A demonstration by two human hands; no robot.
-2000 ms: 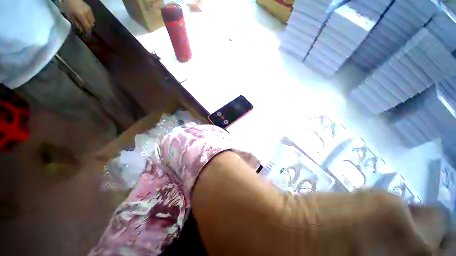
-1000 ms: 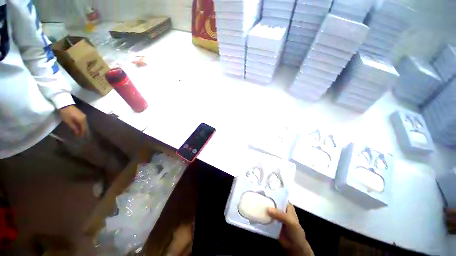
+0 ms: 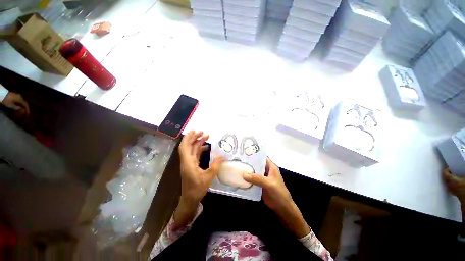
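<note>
A pale grey-white packed tray (image 3: 214, 189) is held over my lap at the bench's front edge. It has a cream-white oval case (image 3: 233, 173) in its large recess and two small grey ear-hook loops (image 3: 250, 147) above it. My right hand (image 3: 275, 187) grips the tray's right side, its thumb on the oval. My left hand (image 3: 194, 165) is at the tray's left side, thumb near the oval's left end, other fingers raised and apart. Whether its palm bears on the tray is unclear.
A black-screened phone (image 3: 178, 116) lies at the bench edge, with a red flask (image 3: 88, 64) further left. Similar trays (image 3: 352, 148) lie to the right, before tall tray stacks (image 3: 306, 25). A carton of clear plastic (image 3: 130, 193) stands below left. Another person's hand (image 3: 453, 183) shows at far right.
The view has turned downward. The tray, held by my right hand alone a second ago, is now squarer to me, and my left hand has come up to its left side.
</note>
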